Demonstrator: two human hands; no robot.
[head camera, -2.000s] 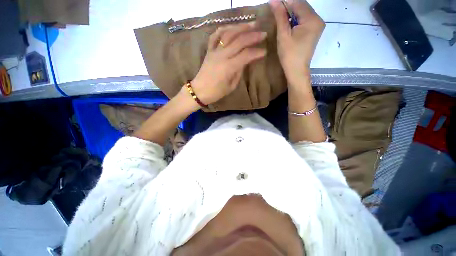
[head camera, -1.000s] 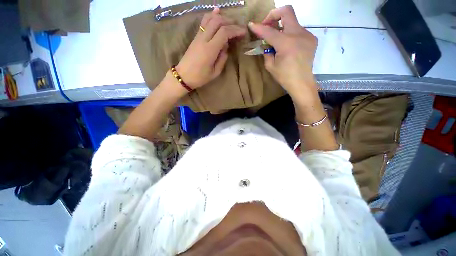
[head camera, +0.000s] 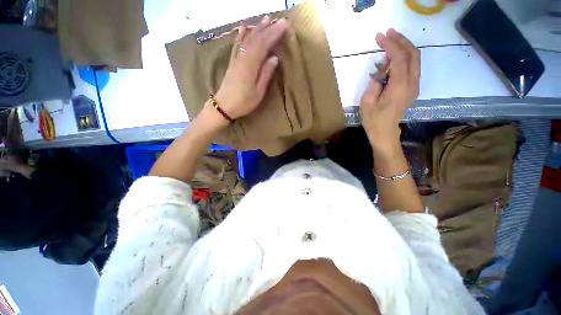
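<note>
The brown fabric panel (head camera: 307, 86) lies on the white table and hangs a little over its front edge. Its metal-tooth zip (head camera: 212, 36) runs along the far edge, with the pull at the left end. Raised folds run down the panel. My left hand (head camera: 246, 77) lies flat on the panel, its fingertips over the right part of the zip. My right hand (head camera: 393, 92) is right of the panel, off the cloth, fingers curled round small thread snips (head camera: 380, 72); their grip is mostly hidden.
A smartphone (head camera: 501, 46) lies at the right, with an orange ring-shaped handle (head camera: 425, 5) at the top. Brown cloth (head camera: 101, 31) and orange-handled scissors (head camera: 47, 123) are at the left. A blue bin (head camera: 143, 161) is below the table; zipped brown pieces (head camera: 473, 160) are at the lower right.
My right hand with the snips has moved off the panel to the right. My left hand remains on the cloth, its fingers now over the zip. The view has shifted, showing more at the left.
</note>
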